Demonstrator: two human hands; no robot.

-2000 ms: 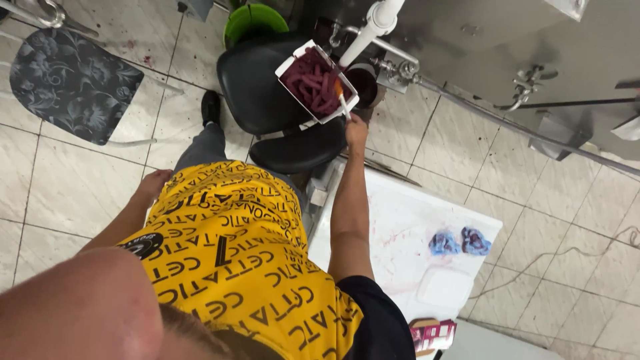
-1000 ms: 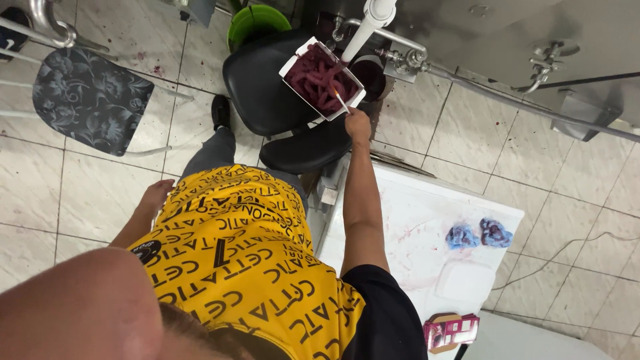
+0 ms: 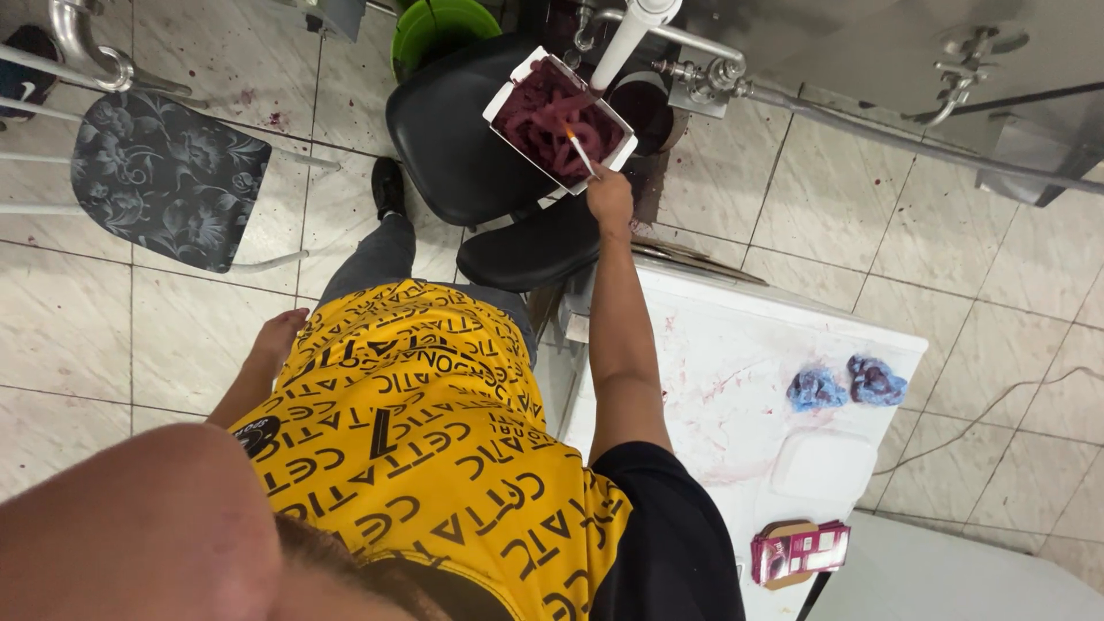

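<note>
My right hand (image 3: 611,200) grips the thin handle of a brush-like tool (image 3: 580,148) with an orange section near its far end. That end reaches into a white rectangular container (image 3: 623,159) holding dark red and pinkish strands (image 3: 569,129). The container rests on the black seat of a chair (image 3: 457,142). My left hand (image 3: 289,329) hangs beside my yellow patterned shirt, near the thigh. Its fingers are partly hidden, and whether it holds anything cannot be told.
A green bucket (image 3: 444,26) stands behind the chair, by a white pipe (image 3: 634,39) and metal valves (image 3: 711,82). A flowered stool (image 3: 168,181) is at left. The white freezer-like top (image 3: 690,345) bears crumpled blue items (image 3: 875,381), a white lid (image 3: 824,466) and printed boxes (image 3: 800,552).
The tool's far end has moved within the container, away from its near right side toward the middle. The container remains on the chair.
</note>
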